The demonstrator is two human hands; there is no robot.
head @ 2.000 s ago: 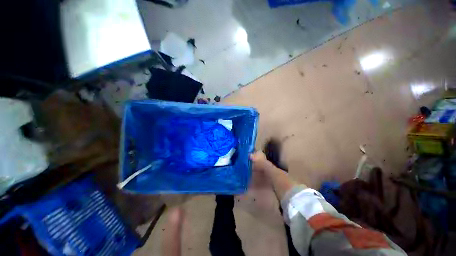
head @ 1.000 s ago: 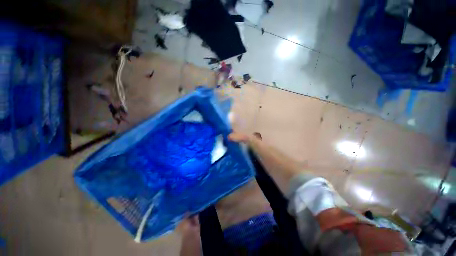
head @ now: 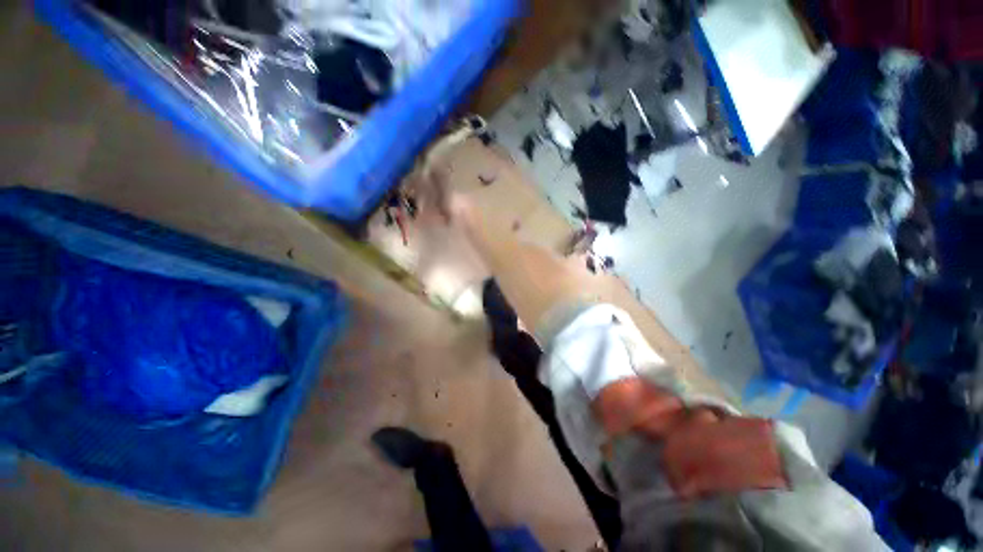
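The blue plastic bin point(head: 307, 377) stands at the left, away from my right hand, with a crumpled bright blue bag point(head: 178, 340) and small white pieces inside. My right hand point(head: 431, 205) is stretched out beside the near corner of a larger blue crate point(head: 350, 199) at the upper left. The hand is blurred, so its fingers and any contact with the crate are unclear. The larger crate holds black and white pieces point(head: 356, 76). My left hand is out of the picture.
Black scraps point(head: 604, 173) and white scraps litter the floor beyond my right arm. A white-topped bench point(head: 760, 70) stands at the upper right. A blue container point(head: 776, 291) with grey and white cloth is at the right. My feet are at the bottom centre.
The blue bin has moved left, out of my right hand. My right hand has moved up beside the larger crate now in view. My left hand has left the picture. The view has turned.
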